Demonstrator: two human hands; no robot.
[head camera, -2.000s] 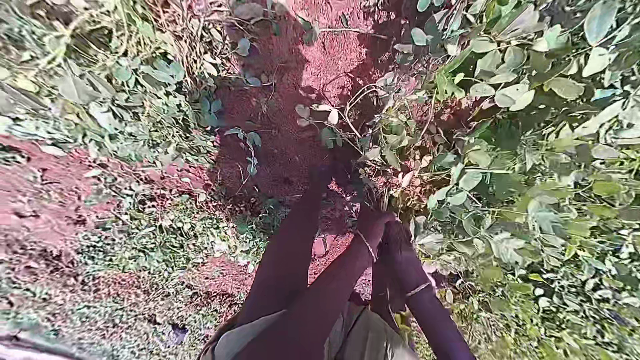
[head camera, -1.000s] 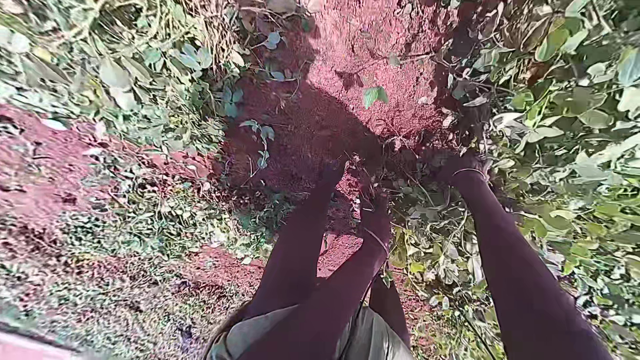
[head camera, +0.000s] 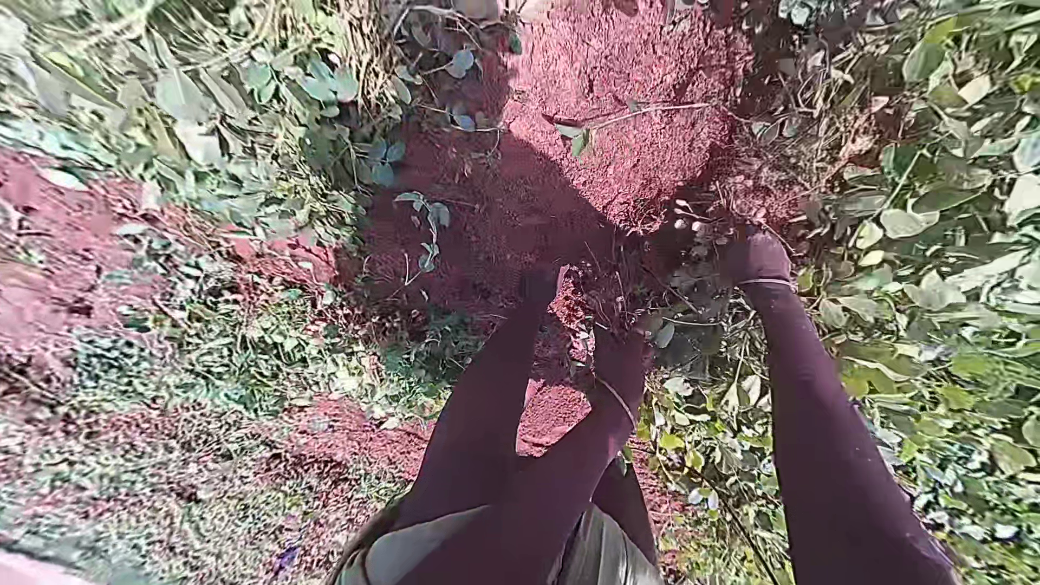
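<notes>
My left hand (head camera: 619, 345), with a thin band at its wrist, is closed round a bunch of thin plant stems and roots (head camera: 621, 280) between my legs. To its right, my right hand (head camera: 756, 253), also banded at the wrist, is down among leafy plants at the edge of the red soil. Its fingers are in shade, and their grip is unclear. Small pale pods (head camera: 689, 218) on thin roots show just left of it.
Sunlit red soil (head camera: 626, 106) lies ahead, with a loose leafy sprig (head camera: 578, 136) on it. Dense leafy plants (head camera: 934, 268) spread on the right, and more cut or pulled foliage (head camera: 179, 106) lies at the left. My bare legs (head camera: 479, 406) stand in the middle.
Two seconds ago my hands were together at the plants. My right hand has since moved off to the right, while my left hand stays between my legs. More bare soil shows ahead.
</notes>
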